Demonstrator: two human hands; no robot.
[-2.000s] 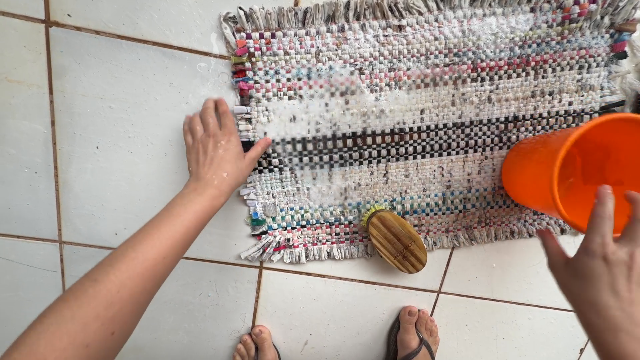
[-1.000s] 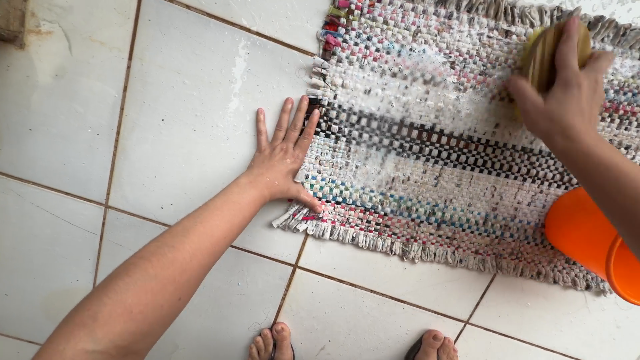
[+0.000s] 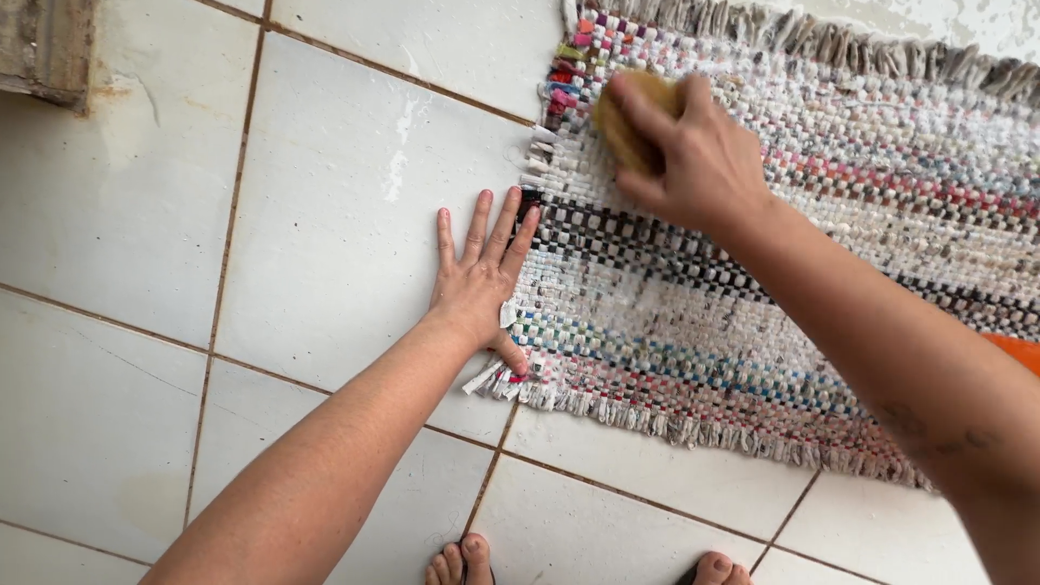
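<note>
A wet woven rag rug (image 3: 691,317) with fringed edges and soapy patches lies on the tiled floor. My right hand (image 3: 691,154) grips a wooden scrub brush (image 3: 630,122) against the rug near its upper left corner; hand and brush are blurred, and the bristles are hidden beneath. Spread flat at the rug's left edge, my left hand (image 3: 479,284) holds nothing. Its index fingertip and thumb touch the rug's border, while the other fingers rest on or over the tile.
Part of an orange bucket (image 3: 1016,349) shows at the right edge, beyond my right forearm. A worn, stained block-like object (image 3: 45,53) is at the top left. My feet in flip-flops (image 3: 475,561) stand below the rug. White suds lie on the floor at the top right.
The brush lay on the rug's lower edge two seconds ago; my right hand took hold of it and has since moved it left across the rug. My left hand stays at the left edge.
</note>
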